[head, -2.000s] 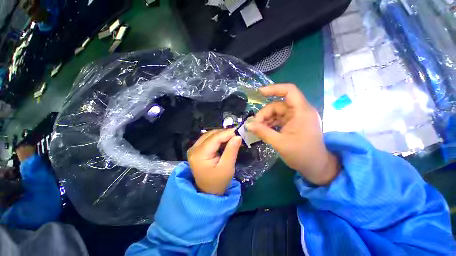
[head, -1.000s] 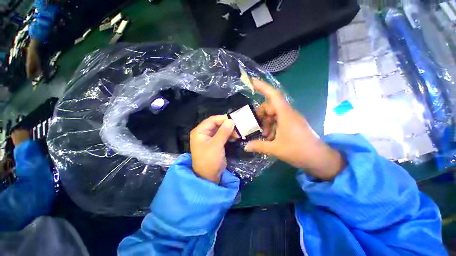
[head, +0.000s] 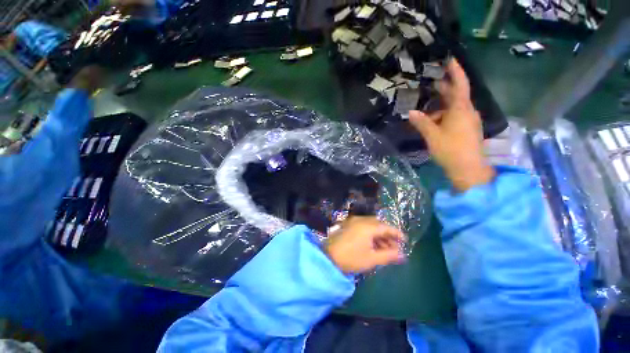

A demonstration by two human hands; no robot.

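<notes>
The clear plastic bag (head: 173, 200) lies in front of me, its whitish rim rolled back around a dark opening with small dark parts inside. My left hand (head: 366, 245) is at the near right part of the opening, fingers curled; whether it holds something cannot be told. My right hand (head: 452, 131) is raised at the near right side of the black tray (head: 356, 124), thumb and fingers apart, with nothing visible in it. The tray holds a heap of pale square pieces (head: 387, 47). A small bright piece (head: 276, 162) shows in the bag's opening.
Slotted black trays with white pieces (head: 83, 186) stand at left, beside another person's blue sleeve (head: 41, 165). Loose pale pieces (head: 238, 74) lie on the green bench (head: 276, 76) beyond the bag. A blue strip in clear plastic (head: 563, 186) and a white-celled tray (head: 618, 148) are at right.
The view has shifted, showing more of the tray. My hands have parted; the pale piece with black edges is no longer visible between them. My right hand has moved out to the tray, my left hand lower.
</notes>
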